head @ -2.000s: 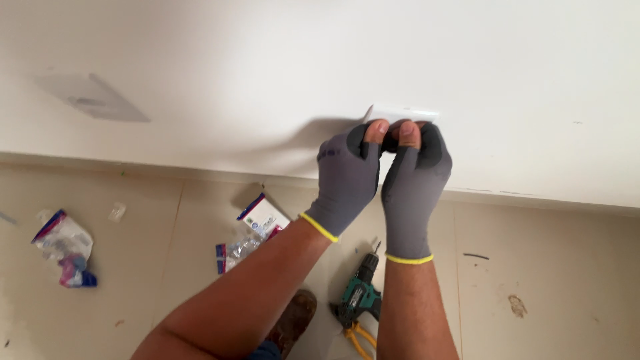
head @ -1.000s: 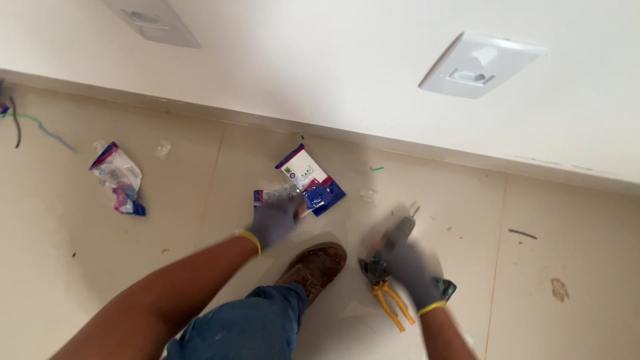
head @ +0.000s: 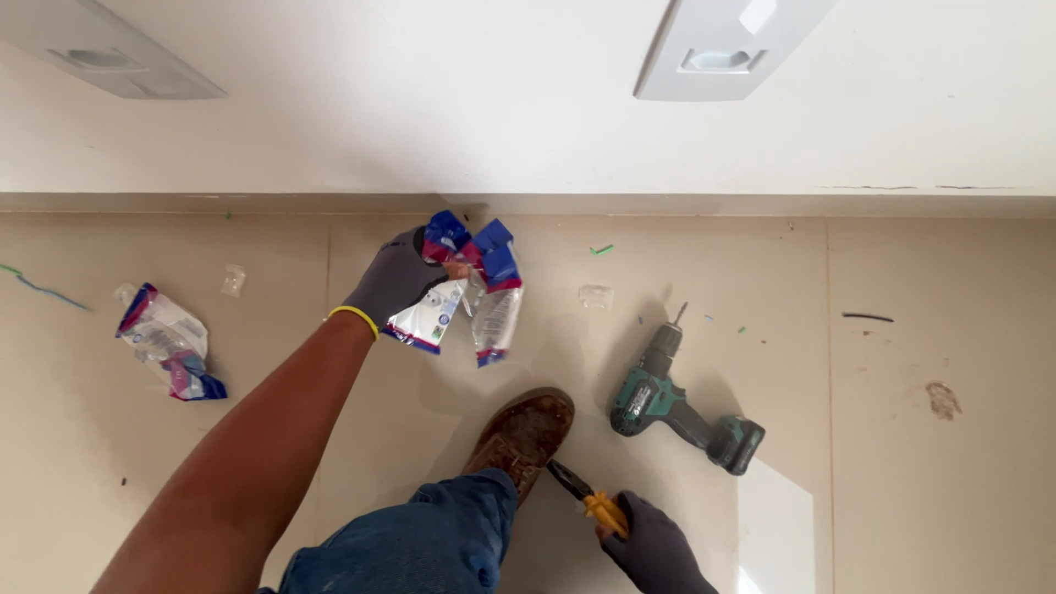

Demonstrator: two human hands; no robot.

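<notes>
My left hand (head: 404,276), in a grey glove with a yellow cuff, is closed on blue, pink and clear plastic packets (head: 497,305) just above the tiled floor near the wall. Low in the view my right hand (head: 656,540), also gloved, grips the yellow handles of a pair of pliers (head: 605,509); their dark jaws point up and left, beside the brown boot. Between the wall and my right hand, a green and black cordless drill (head: 652,396) lies on its side on the floor, bit toward the wall.
Two white wall plates (head: 730,58) are on the white wall (head: 429,124). Another crumpled packet (head: 169,338) lies at the left. My brown boot (head: 528,421) stands mid-floor. Small clear plastic pieces (head: 596,296) and wire scraps (head: 868,317) are scattered about.
Both hands have come down from the right wall plate. My left hand has picked up packets that lay on the floor; my right hand has taken the pliers from beside the drill.
</notes>
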